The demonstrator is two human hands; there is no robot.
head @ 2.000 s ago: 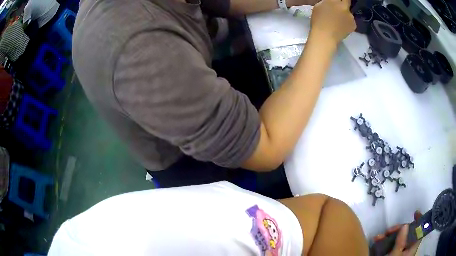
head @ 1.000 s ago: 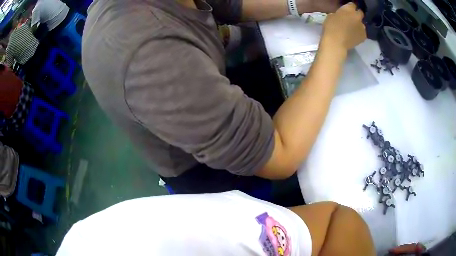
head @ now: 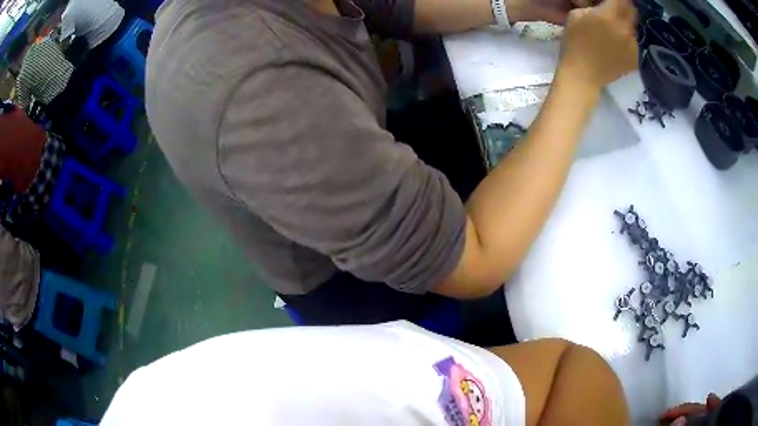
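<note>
My left hand (head: 690,411) is at the bottom right corner, cut off by the lower edge. Only some fingers show, around a dark grey part that looks like a handheld mini fan (head: 738,409), also cut off. My left arm, bare below a white sleeve, runs along the bottom. My right hand is not in view. A loose pile of dark three-armed brackets (head: 661,279) with pale round centres lies on the white table (head: 565,250) beyond the hand.
A person in a brown top (head: 332,158) works beside me, forearm over the table. Dark housings (head: 669,76) cluster top right, with more brackets (head: 652,110) near them. A clear plastic sheet (head: 611,129) lies by the forearm. Blue stools (head: 83,204) stand at left.
The view has shifted, so the table and pile sit further right. The mini fan, earlier visible with its spoked head and yellow label, is now mostly out of frame.
</note>
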